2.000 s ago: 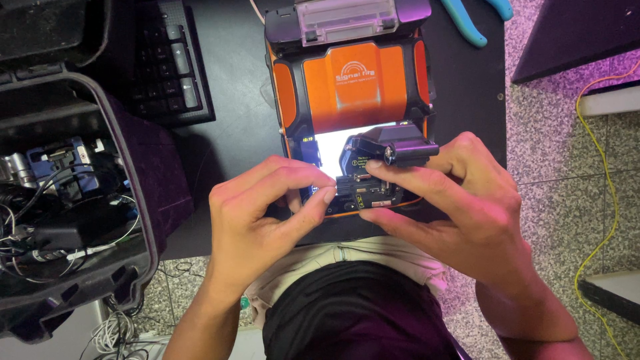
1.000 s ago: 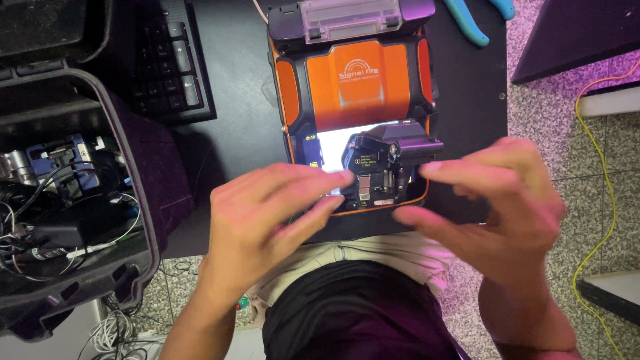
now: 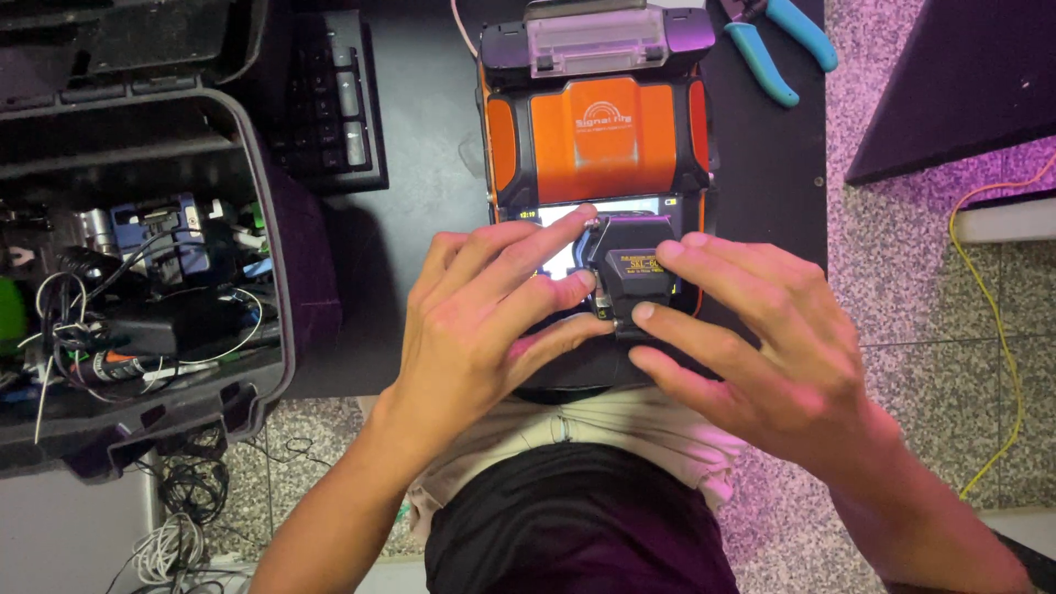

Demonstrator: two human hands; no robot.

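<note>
A black fiber cleaver point(image 3: 635, 264) with its lid down lies over the lit screen point(image 3: 561, 239) of an orange and black Signal Fire fusion splicer point(image 3: 606, 136). My left hand point(image 3: 495, 309) grips the cleaver's left side, with fingertips at its upper and lower left edges. My right hand point(image 3: 751, 338) rests its fingertips on the right part of the lid, thumb near the lower edge. The splicer's clear-windowed cover point(image 3: 598, 41) is at the far end. Whether a fiber is in the cleaver cannot be seen.
An open black case point(image 3: 285, 272) with tools and cables stands at left, beside a black keyboard point(image 3: 342, 99). Blue-handled pliers or strippers point(image 3: 763, 66) lie at the table's upper right. Coiled cables point(image 3: 169, 544) are at lower left; a yellow cable point(image 3: 1002, 330) runs over the floor at right.
The cleaver's lid was open, with its inner parts showing, and is now shut. My right hand, apart from the cleaver a second ago, now touches the lid.
</note>
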